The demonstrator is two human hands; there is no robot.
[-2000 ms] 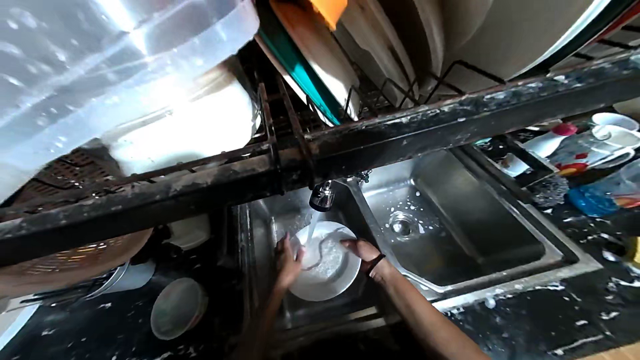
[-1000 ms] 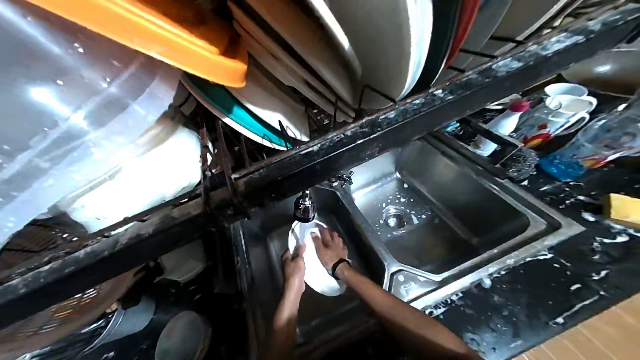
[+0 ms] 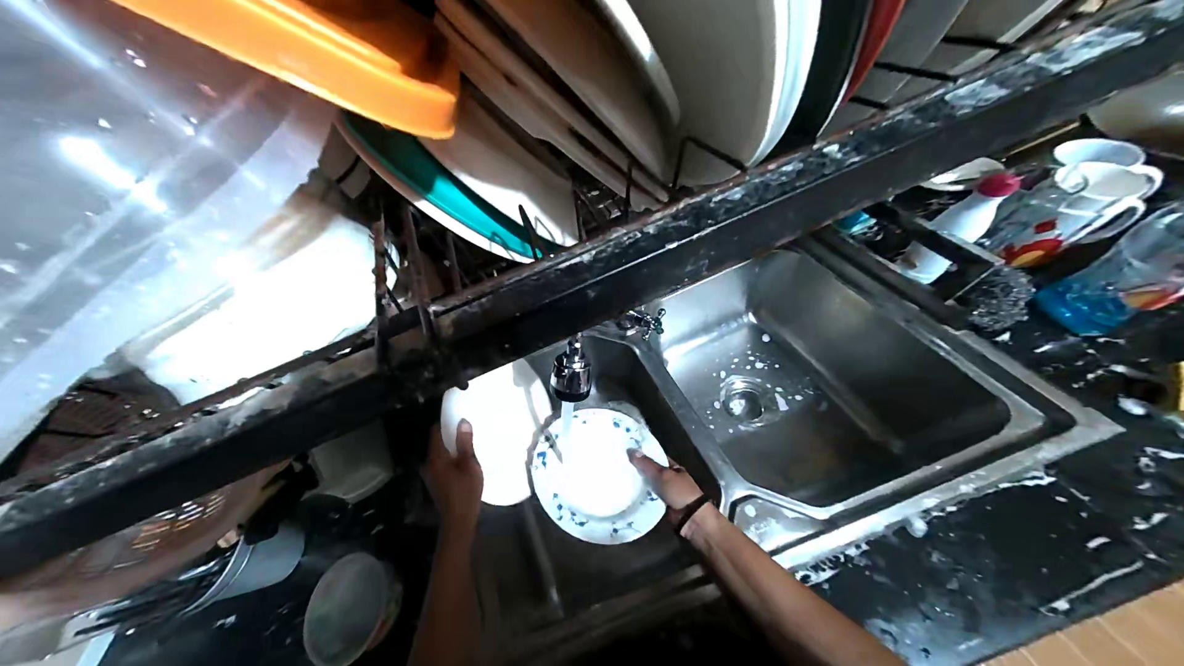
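Over the left basin of a steel double sink, my left hand [image 3: 456, 472] grips the left edge of a white plate [image 3: 499, 435], its thumb on the near face. My right hand [image 3: 668, 481] holds a plate with a blue floral rim [image 3: 601, 532] by its right edge, thumb on top. Water runs from the chrome faucet [image 3: 572, 370] onto the floral plate. The two plates are side by side, the floral one partly in front. A dark band is around my right wrist.
A black dish rack rail [image 3: 647, 250] crosses above the sink, with plates and an orange container [image 3: 370, 83] over it. The right basin [image 3: 832, 416] has foam by its drain. Mugs, a pitcher [image 3: 1045, 231] and a steel scrubber [image 3: 999, 296] stand at right.
A second ago both hands were together on a white dish under the faucet. Now they are apart, each on a separate plate, and the blue floral rim shows.
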